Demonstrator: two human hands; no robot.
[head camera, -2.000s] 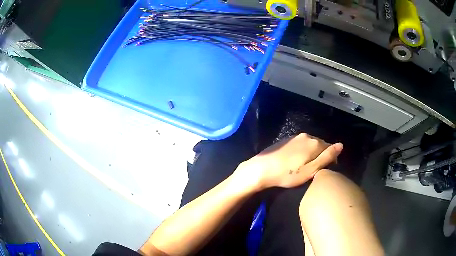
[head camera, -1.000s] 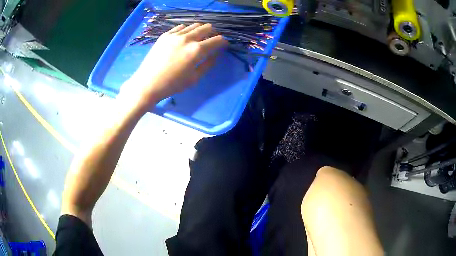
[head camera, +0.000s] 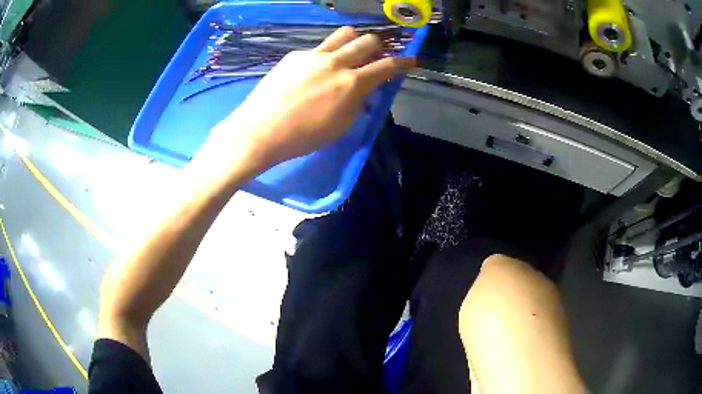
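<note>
Thin black wires (head camera: 250, 48) lie in a loose bundle across the far part of the blue tray (head camera: 350, 165). One wire's left end sticks out below the bundle. My left hand (head camera: 319, 96) is palm down over the right part of the bundle, with its fingers bent and partly spread near the wire ends. The fingertips are blurred, and I cannot tell whether they grip a wire. The hand and forearm hide the middle of the tray. Of my right side, a bare bent arm (head camera: 519, 327) shows at the lower right; the hand does not show.
Yellow rollers (head camera: 610, 29) of the machine hang above the dark bench top (head camera: 504, 68), right of the tray. A drawer front (head camera: 566, 158) is below. A speckled heap (head camera: 450, 215) lies in the dark under the bench. A dark green surface (head camera: 115, 58) is left of the tray.
My left hand moved from my lap to the tray, then rightward along the bundle toward the wire ends. One wire's left end now lies apart below the bundle. The bare right arm has barely moved.
</note>
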